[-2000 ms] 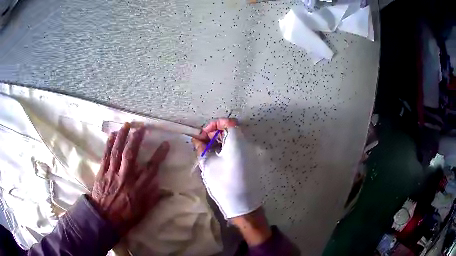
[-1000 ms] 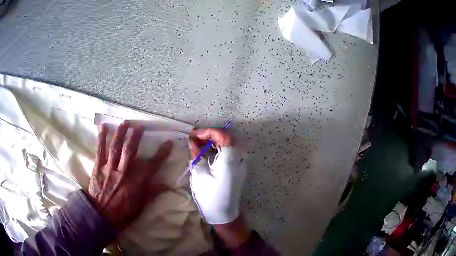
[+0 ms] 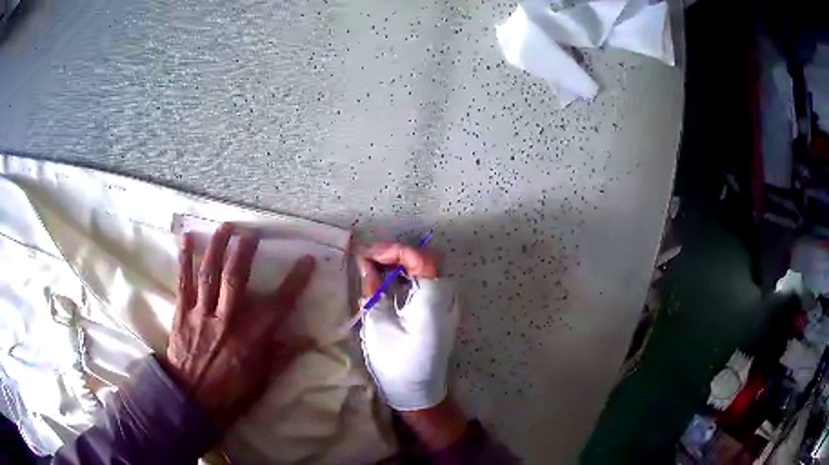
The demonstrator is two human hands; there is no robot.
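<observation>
A cream garment panel [image 3: 100, 222] lies on the speckled table at the lower left. My bare left hand [image 3: 232, 313] lies flat on it, fingers spread. A narrow pale template [image 3: 291, 234] lies along the panel's upper edge, its left part just beyond my left fingertips. My right hand [image 3: 406, 327], in a white fingerless glove, is at the panel's right edge, just right of the template's end. It holds a blue-purple marking pen [image 3: 383, 288], tilted, with its pale end at the lower left. The fingers hide part of the pen.
The grey speckled table [image 3: 409, 109] carries white paper scraps [image 3: 554, 54] at the upper right. Bunched pale loops [image 3: 71, 318] lie on the cream cloth at the left. Beyond the table's right edge are a green floor [image 3: 700, 281] and heaped mixed items [image 3: 773, 390].
My right hand moved down and left, then slightly back right, still holding the pen. It is now a little off the template's right end, which shows more fully. My left hand stays nearly in place.
</observation>
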